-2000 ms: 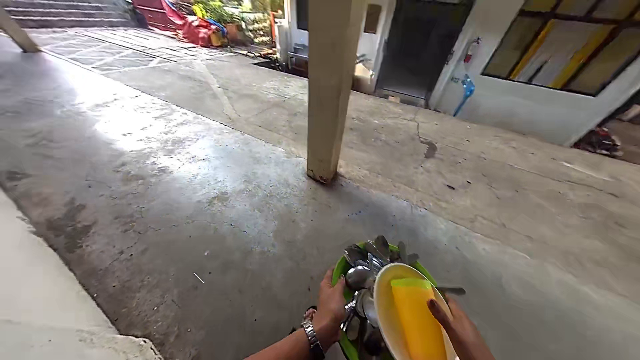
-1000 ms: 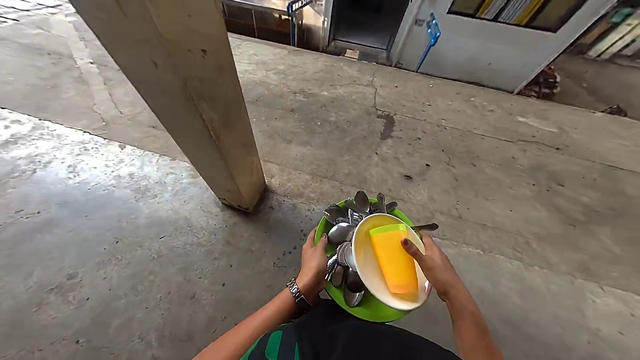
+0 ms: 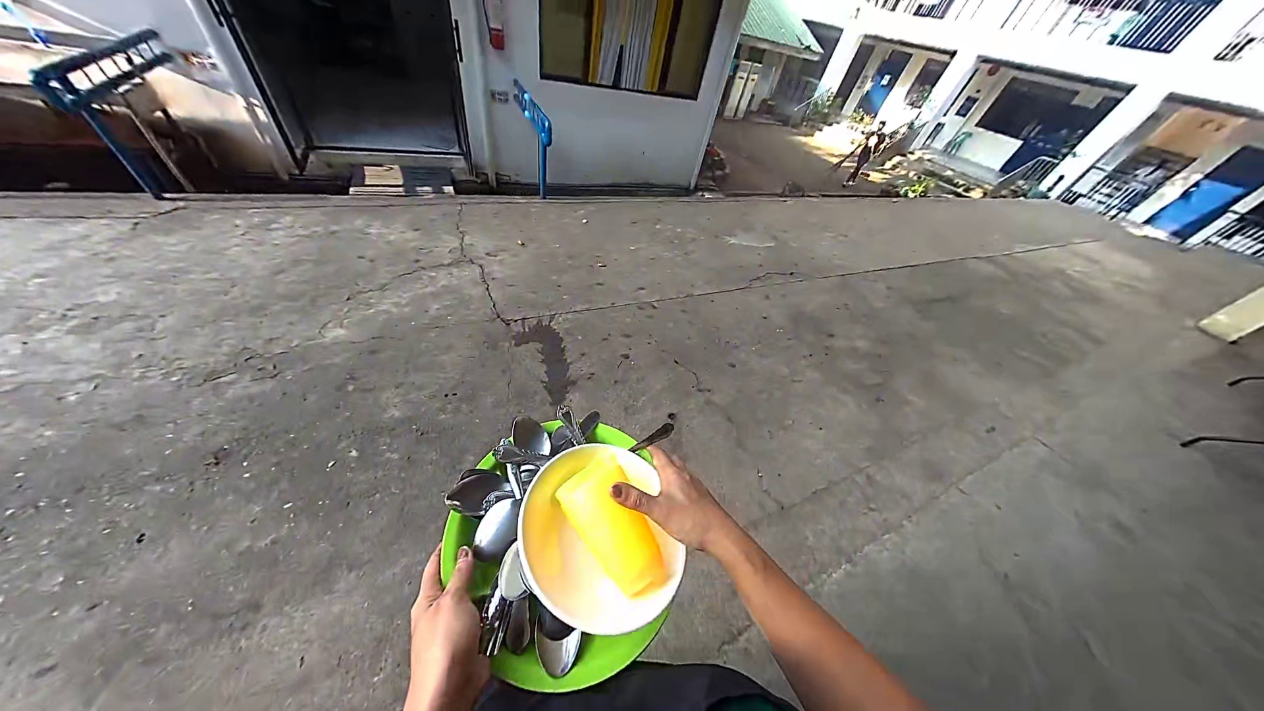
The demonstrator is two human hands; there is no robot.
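A round green plate (image 3: pixel 602 660) heaped with metal spoons (image 3: pixel 497 530) is held in front of me at the bottom of the view. My left hand (image 3: pixel 446 617) grips its left rim, thumb on top. On the plate's right side sits a white bowl (image 3: pixel 601 617) with a yellow plastic cup (image 3: pixel 612 528) lying tilted inside. My right hand (image 3: pixel 681 502) holds the right side, its thumb over the bowl's rim and against the cup; its other fingers are hidden beneath. One utensil handle (image 3: pixel 654 435) sticks out beside that hand.
Cracked concrete ground (image 3: pixel 839 395) spreads ahead. Beyond it stand a doorway (image 3: pixel 380 79) with a step, a blue metal stand (image 3: pixel 533 118) and a blue metal rack (image 3: pixel 99 69). A distant person (image 3: pixel 866 153) is at the upper right. A pale post base (image 3: pixel 1234 316) lies at the right edge.
The view has swung right, and the concrete post seen earlier has left it. Both hands still hold the plate, bowl and cup in much the same way.
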